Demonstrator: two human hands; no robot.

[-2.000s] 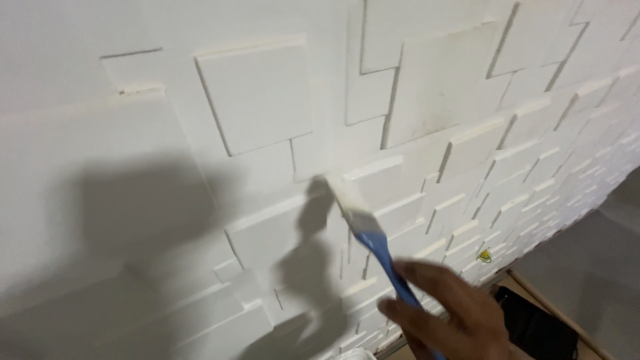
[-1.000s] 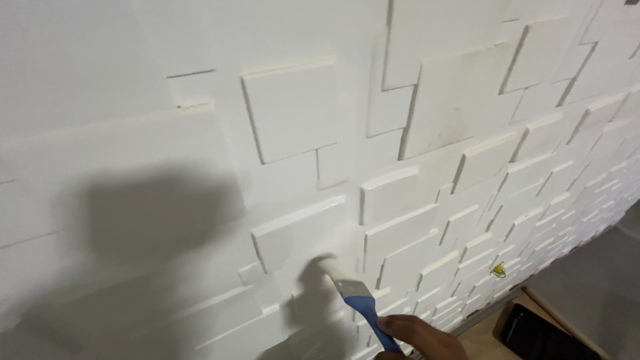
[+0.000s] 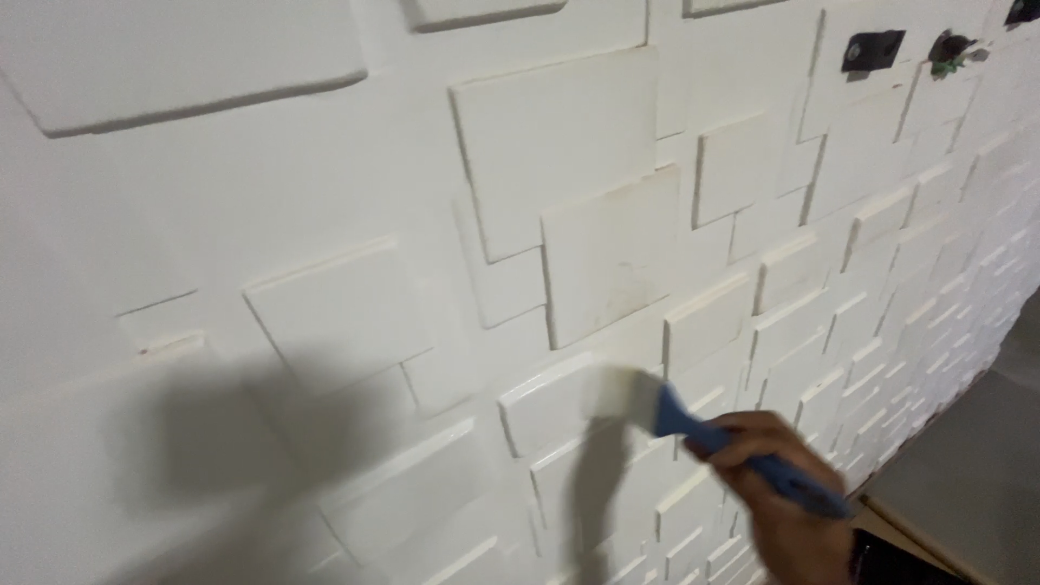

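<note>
My right hand [image 3: 772, 467] grips the blue handle of a paintbrush [image 3: 715, 439] at the lower right. The brush's pale bristles lie against or just over the white relief wall [image 3: 268, 195], by the right end of a raised block [image 3: 548, 402] with a wet-looking shine; the brush is slightly blurred. Left of that block is a shadow on the wall. Up and to its left is another raised square, and a block with faint smudges [image 3: 613, 260] sits above the brush. My left hand is out of the frame.
A black bracket [image 3: 873, 51] and dark fittings with a bit of green [image 3: 949, 57] are on the wall at the upper right. The grey floor [image 3: 967, 471] meets the wall at the lower right, where a wooden edge [image 3: 918, 536] and a dark object [image 3: 902, 561] lie near my wrist.
The brush in my right hand has moved from below the small raised block to its right end. The view has shifted, bringing the black wall fittings into the frame.
</note>
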